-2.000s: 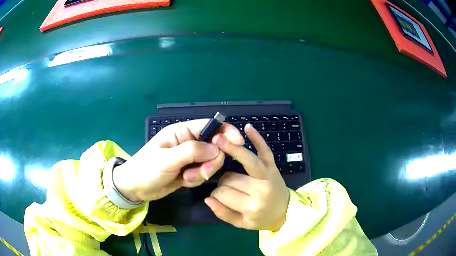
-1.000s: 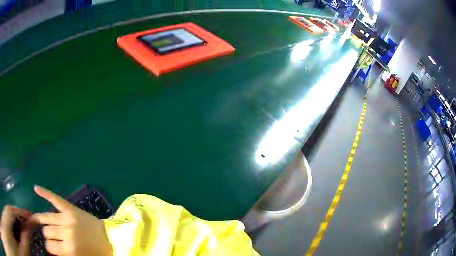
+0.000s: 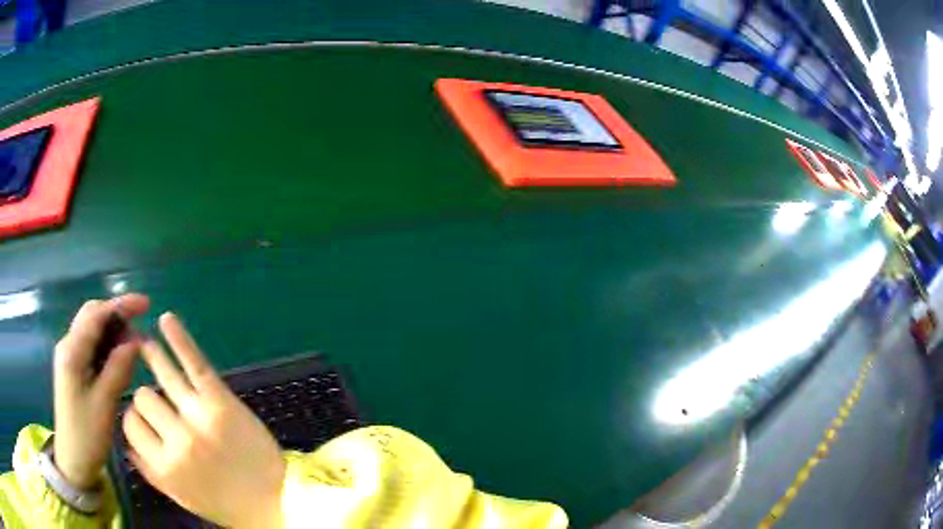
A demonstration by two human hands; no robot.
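Note:
My left hand (image 3: 88,377) is at the lower left, fingers bent around a small, dark, blurred thing (image 3: 110,337) that looks like the black cable plug; its metal tip cannot be made out. My right hand (image 3: 207,444) is just to the right, fingers apart, empty, its fingertips close to the left fingertips; whether they touch is unclear. The black keyboard (image 3: 300,401) lies flat below both hands, its left and lower parts hidden by them.
On the green bench (image 3: 496,310), a tablet (image 3: 553,121) with lit screen lies on a red foam pad (image 3: 589,167). Another tablet (image 3: 21,163) on a red pad (image 3: 67,165) is cut off at left. More pads (image 3: 827,168) lie far right. Grey floor is at lower right.
Since two seconds ago the view has swung right, then partly back left. The hands and keyboard now sit at lower left. The left hand still holds the dark thing; the right stays beside it.

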